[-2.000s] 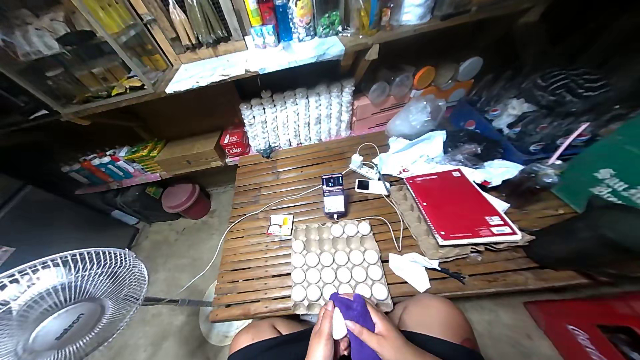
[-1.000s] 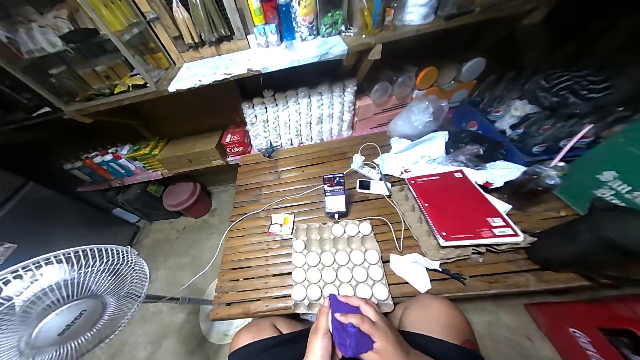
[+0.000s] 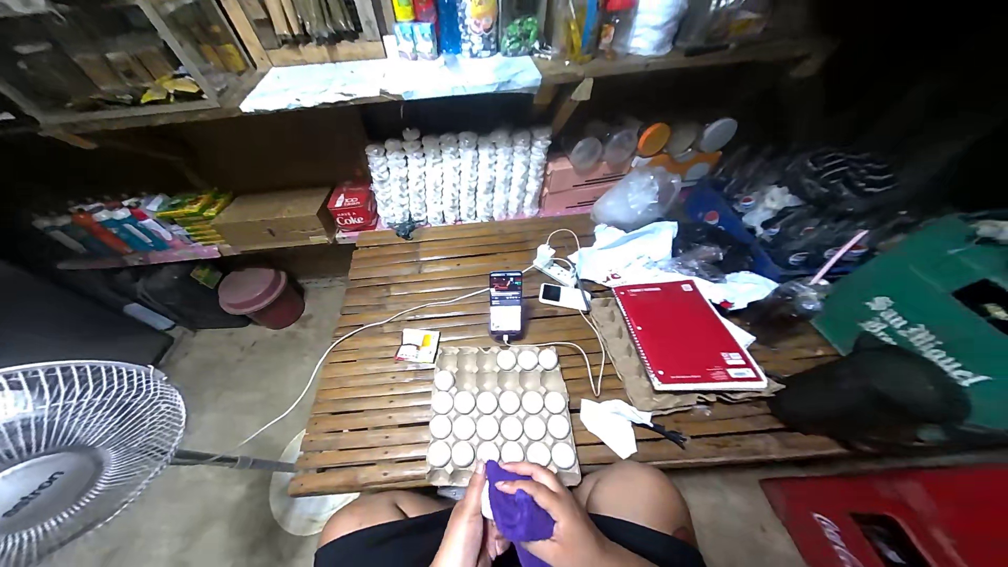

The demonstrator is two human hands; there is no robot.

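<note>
My left hand (image 3: 466,524) holds a white egg (image 3: 487,502), partly covered by a purple cloth (image 3: 520,510). My right hand (image 3: 551,504) grips that cloth and presses it against the egg's side. Both hands are just past the near edge of a cardboard egg tray (image 3: 470,381), above my lap. Rows of white eggs (image 3: 511,428) fill the tray's near part. Several of its far cups hold nothing. A phone (image 3: 505,303) with its screen lit lies beyond the tray, a cable plugged into its near end.
On the slatted bamboo table (image 3: 378,441) lie a small packet (image 3: 417,346), a white device (image 3: 564,296), a power strip (image 3: 557,272), a red notebook (image 3: 685,335) and a white cloth or paper (image 3: 614,424). A fan (image 3: 79,449) stands left; a green crate (image 3: 921,307) is at right.
The purple cloth and my fingers have shifted around the egg; more of its white surface showed two seconds ago. The tray and the table things have not moved.
</note>
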